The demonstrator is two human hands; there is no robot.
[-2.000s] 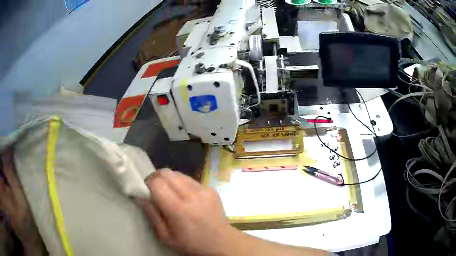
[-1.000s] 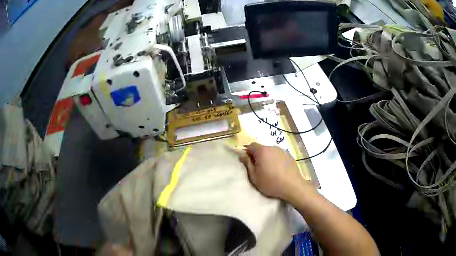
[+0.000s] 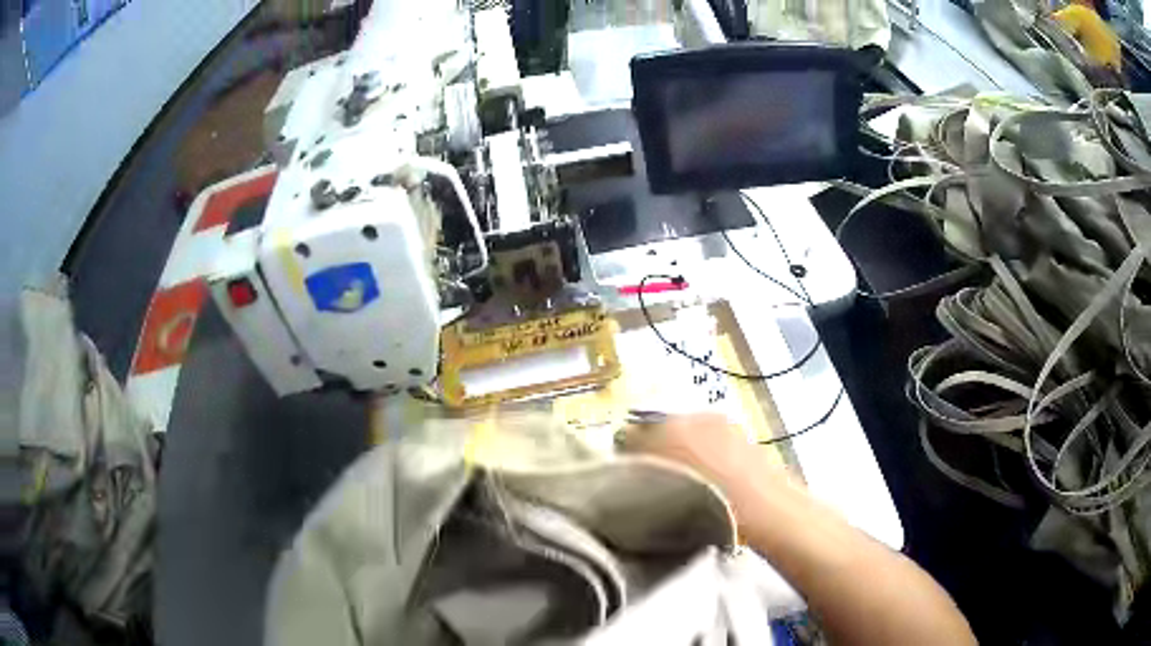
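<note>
The beige bag body [image 3: 366,530] lies in front of the clamp, its opening facing me with folds inside. A short piece of yellow binding tape [image 3: 486,444] shows at its far edge. The amber pattern clamp frame [image 3: 537,357] is just beyond the bag, under the sewing head [image 3: 360,278]; its window shows white. My right hand [image 3: 688,442] is at the bag's far right edge, partly hidden by the cloth; its fingertips are blurred, and whether it grips is unclear. My left hand is not visible. The sewing template [image 3: 757,379] shows at right, with handwriting.
The control screen [image 3: 757,120] stands behind the table. A black cord [image 3: 656,331] loops over the template. A red-pink strip [image 3: 650,289] lies near its back edge. Beige straps [image 3: 1010,341] are heaped at right. More beige cloth [image 3: 76,467] hangs at left.
Over the last second the bag's near side has lifted and opened wider, covering most of the yellow tape. Earlier, the view swung right and the bag moved from the left onto the template.
</note>
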